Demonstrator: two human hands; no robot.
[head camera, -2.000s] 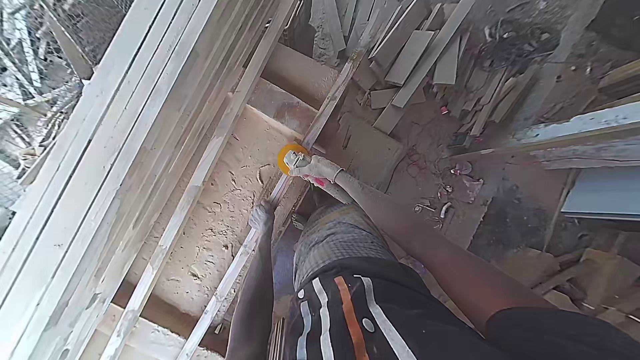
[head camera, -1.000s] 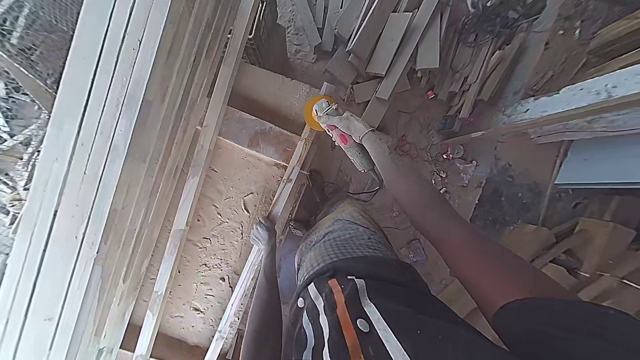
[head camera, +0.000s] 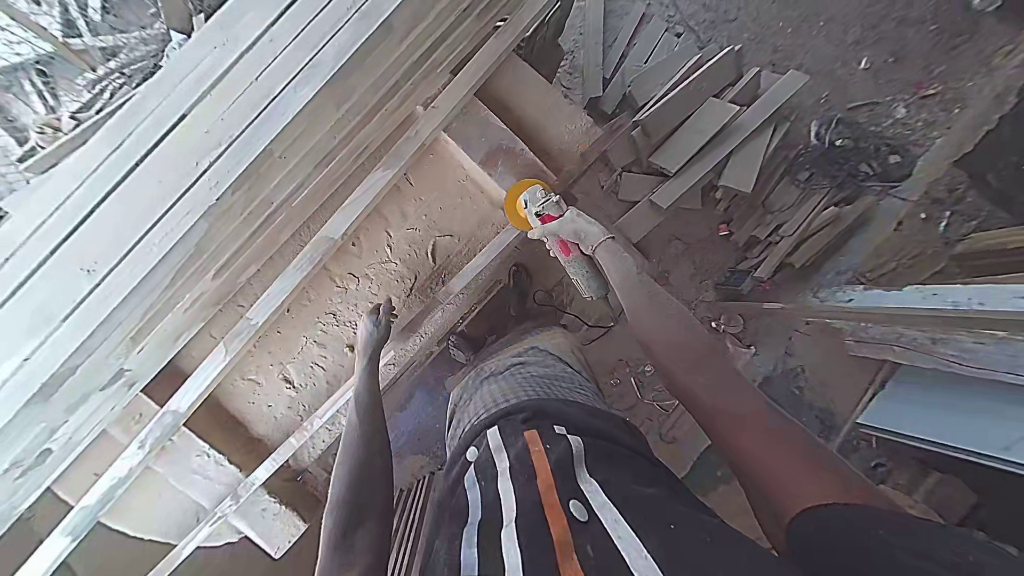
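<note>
My right hand (head camera: 574, 230), in a pale glove, grips an angle grinder (head camera: 580, 270) that carries a yellow disc (head camera: 518, 205). The disc is close to the upper end of a long narrow wooden strip (head camera: 472, 272); whether they touch I cannot tell. My left hand (head camera: 376, 324) is just left of that strip, over the dusty surface, with its fingers partly curled and nothing visible in them. A cord (head camera: 588, 324) loops below the grinder.
Long planks (head camera: 200, 184) lie side by side at the left, with another wooden strip (head camera: 312, 256) parallel to them. Offcuts of wood (head camera: 696, 136) are piled at upper right. Pale boards and a bluish panel (head camera: 944, 416) are at the right. My feet stand beside the strip.
My left hand was on the strip one second ago and is now off it, to its left. The grinder stays in my right hand. The view has turned somewhat.
</note>
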